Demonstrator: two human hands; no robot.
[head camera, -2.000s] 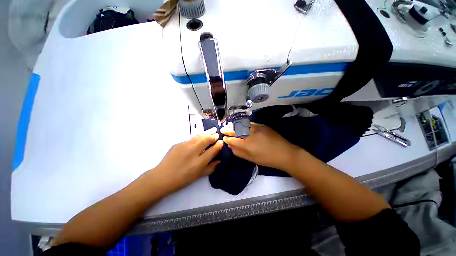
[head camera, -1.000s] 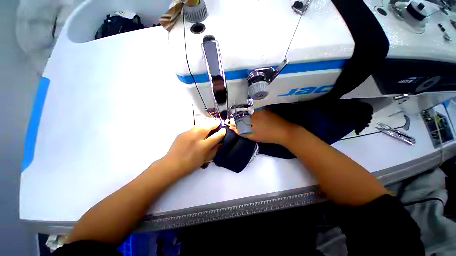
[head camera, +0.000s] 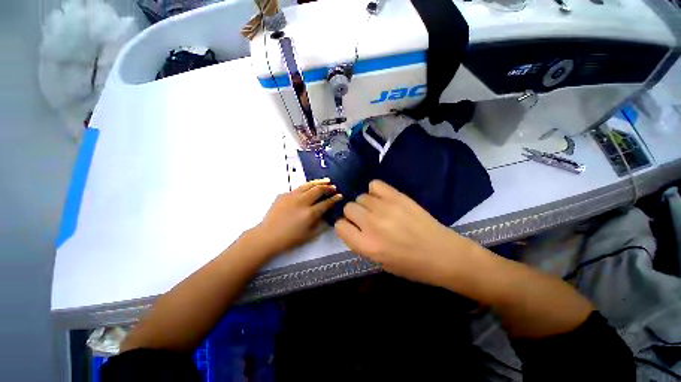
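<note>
The navy fabric piece (head camera: 440, 171) lies on the machine table, its left part under the presser foot and needle (head camera: 322, 153). A thin white tape (head camera: 375, 139) shows on it beside the foot. My left hand (head camera: 299, 214) rests on the fabric's left front edge, fingertips just in front of the foot. My right hand (head camera: 392, 227) is bent-fingered and pinches the fabric's front part, close to the right of my left hand. The fabric edge under my fingers is hidden.
The white sewing machine head (head camera: 373, 45) with a black cloth strip (head camera: 446, 45) stands behind the fabric. A slim silver tool (head camera: 554, 160) lies at the right. The ruler-marked table edge (head camera: 523, 222) runs in front. Grey garments (head camera: 620, 276) lie at the lower right, blue crates (head camera: 250, 336) below.
The view has shifted right. My right hand has come away from beside the foot, towards the front edge. My left hand has moved slightly back from the needle. The navy fabric is spread flatter, showing white tape.
</note>
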